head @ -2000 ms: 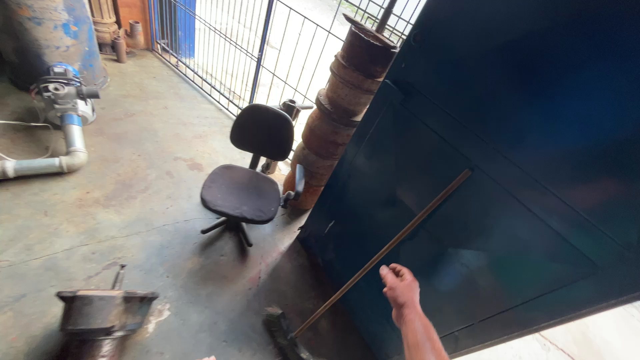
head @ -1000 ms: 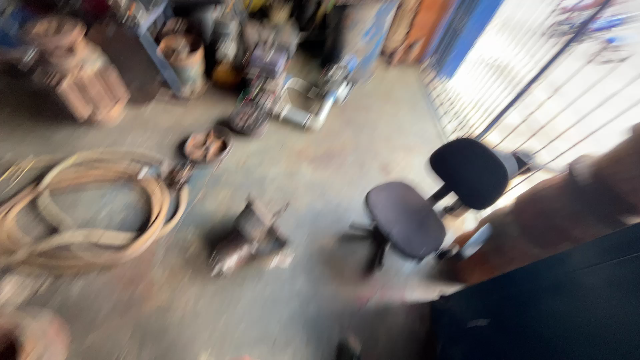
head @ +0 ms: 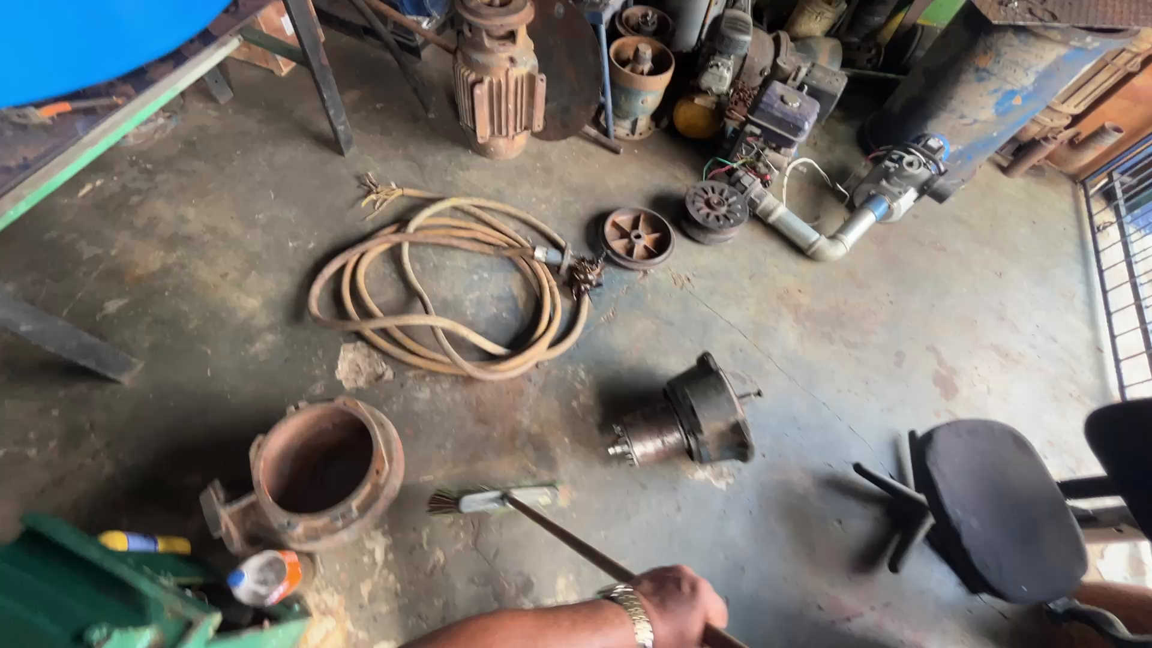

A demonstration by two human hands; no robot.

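My left hand, with a metal-banded watch at its wrist, is closed around the wooden handle of a push broom at the bottom centre. The handle slants up and left to the broom head, which rests on the concrete floor with bristles showing at its left end. Right of the broom head lies a dark metal pump or motor part on its side. A rusty round casting stands open-topped to the left. My right hand is out of view.
Coiled thick cable lies ahead, beside a spoked wheel and a pulley. An office chair stands at right. A plastic bottle and green metal frame are lower left. A rusty motor stands farther back.
The broom leaned against a dark blue panel two seconds ago, with my right hand near its handle. Now my left hand holds it. The view has swung far left.
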